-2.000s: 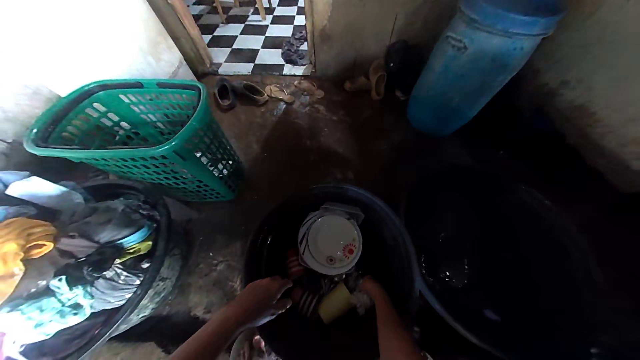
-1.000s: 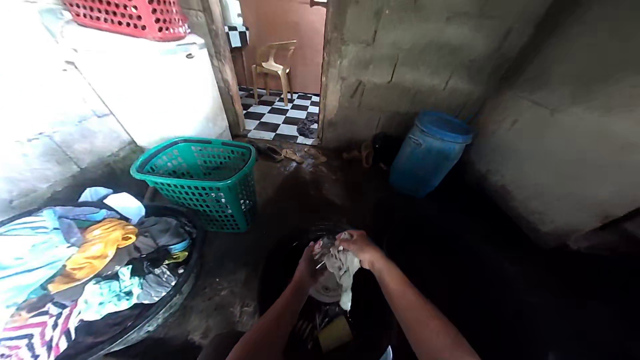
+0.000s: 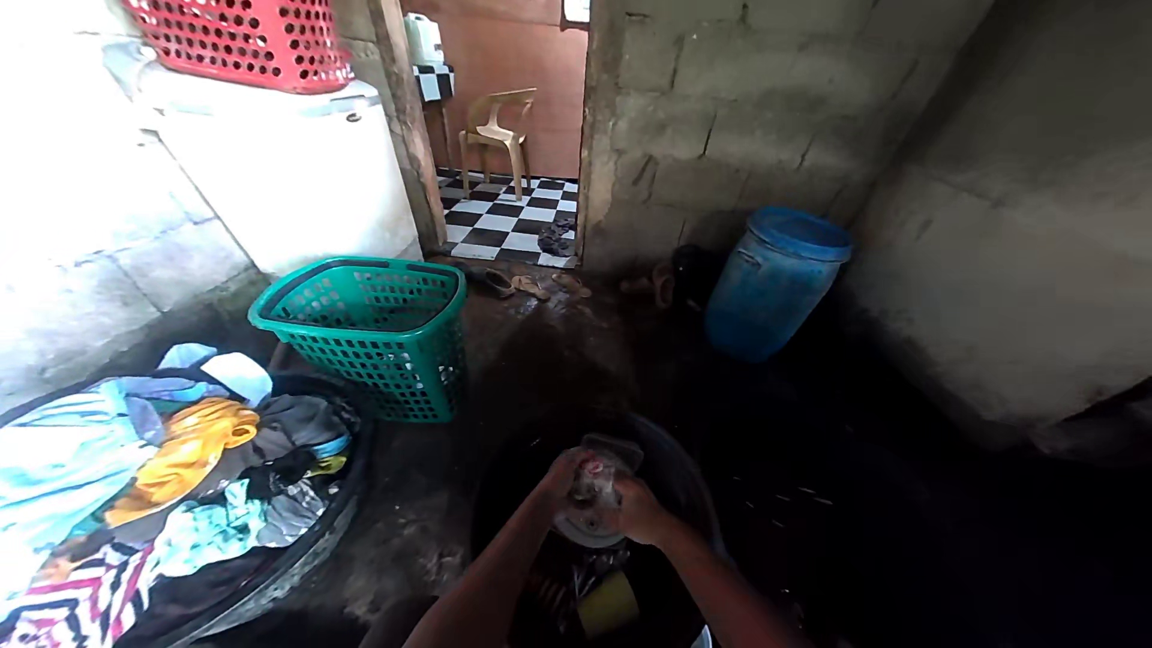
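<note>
My left hand [image 3: 562, 479] and my right hand [image 3: 641, 511] are close together over a dark round tub [image 3: 688, 481]. Between them is something pale and wet, probably cloth, blurred and mostly covered by the fingers. Just beneath the hands lies a round whitish lid or plate [image 3: 589, 533] with small reddish marks. A yellowish block or container [image 3: 607, 605] rests lower in the tub, beside dim striped fabric. The inside of the tub is very dark, so other contents are hidden.
A wide black basin [image 3: 337, 522] of mixed clothes stands at left, a green plastic laundry basket [image 3: 414, 373] behind it. A blue drum [image 3: 778, 283] stands against the block wall. Footwear [image 3: 531, 286] lies by the doorway. A red basket [image 3: 247, 40] sits on a white appliance [image 3: 297, 171].
Two seconds ago my hands were apart, low in the tub; they have come together above the round lid. The whitish cloth that hung from them one second ago is now bunched smaller. The view has tilted up.
</note>
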